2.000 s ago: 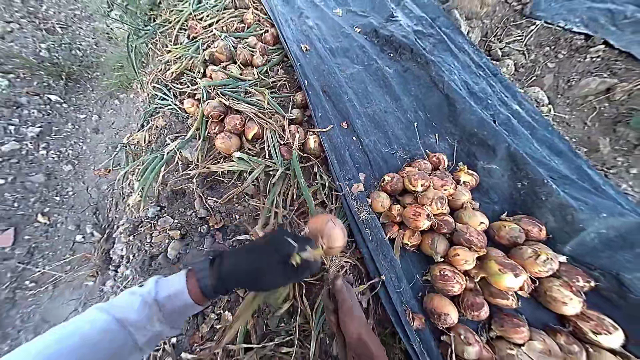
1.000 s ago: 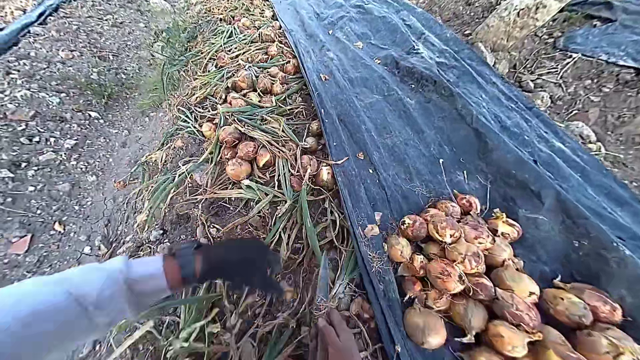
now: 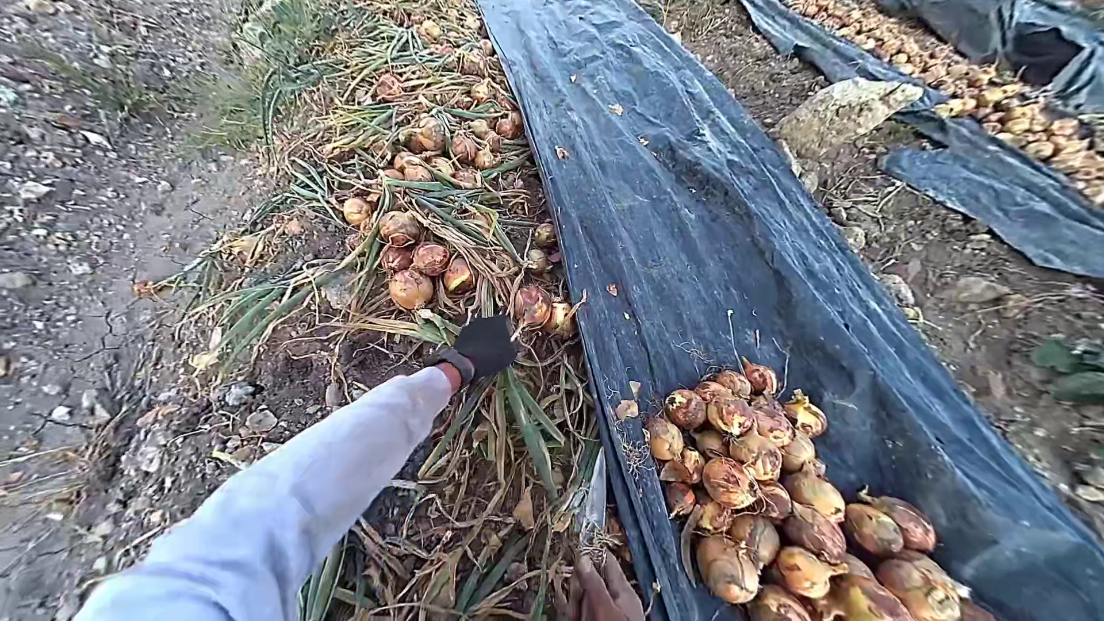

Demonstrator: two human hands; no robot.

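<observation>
My left hand [image 3: 485,347], in a black glove, reaches down at the onion tops [image 3: 526,414], just below several onions [image 3: 530,306] lying beside the black plastic sheet. Its fingers are hidden, so I cannot tell what they hold. My right hand [image 3: 604,591], ungloved, is at the bottom edge, shut on a knife [image 3: 595,496] whose blade points away from me. A heap of trimmed onions [image 3: 750,457] rests on the black plastic sheet [image 3: 655,216] to the right of my right hand.
A row of pulled onions with green and dry leaves [image 3: 414,233] runs up the left side of the sheet. Stony soil [image 3: 129,285] lies further left. At the upper right are a large stone [image 3: 845,108], more plastic [image 3: 1000,203] and another long spread of onions [image 3: 1018,121].
Two seconds ago my left hand held an onion near my right hand; that onion has left it. Since then the left hand has moved forward to the row of pulled onions.
</observation>
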